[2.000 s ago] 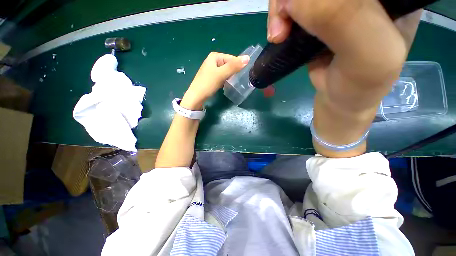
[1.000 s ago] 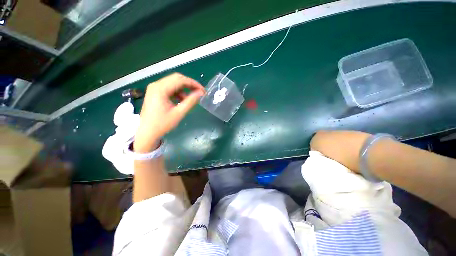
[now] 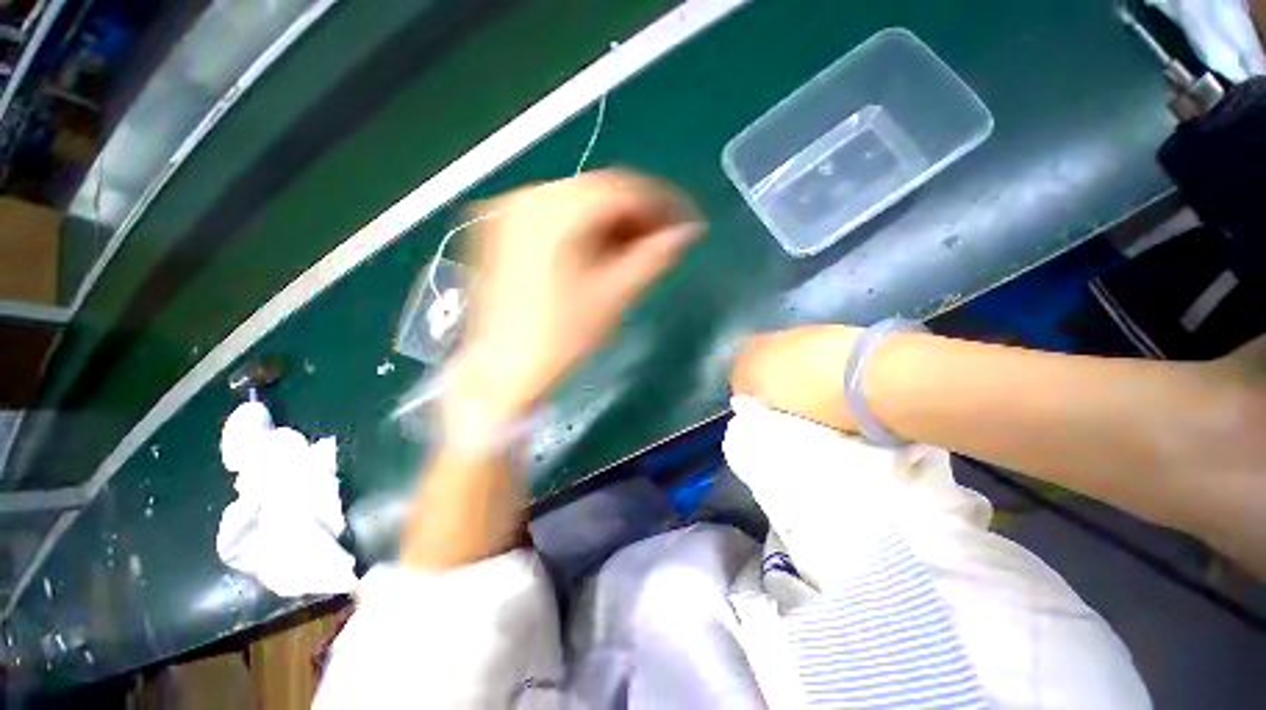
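Note:
The clear plastic housing (image 3: pixel 415 327) lies on the green bench, partly hidden behind my left wrist, with a white round piece in it. Its thin white wire (image 3: pixel 596 135) runs behind my left hand to the pale rail. My left hand (image 3: pixel 590 264) is blurred above the bench beside the housing; its thumb and fingers are curled but look apart, and I see nothing in them. My right forearm reaches out past the right edge, and my right hand is out of the picture. A clear plastic tray (image 3: pixel 791 226) stands beyond, with a few tiny specks in its bottom.
A crumpled white cloth (image 3: pixel 285 513) and a small metal cylinder (image 3: pixel 256 376) lie on the bench at left. A black object with a metal tip (image 3: pixel 1191 94) is at the upper right. The pale rail (image 3: pixel 364 239) runs behind the work. Brown cardboard shows below the bench.
The electric screwdriver and my right hand have left the picture. My left hand has let go of the housing and moved right. The view has turned, shifting housing, cloth and tray leftward.

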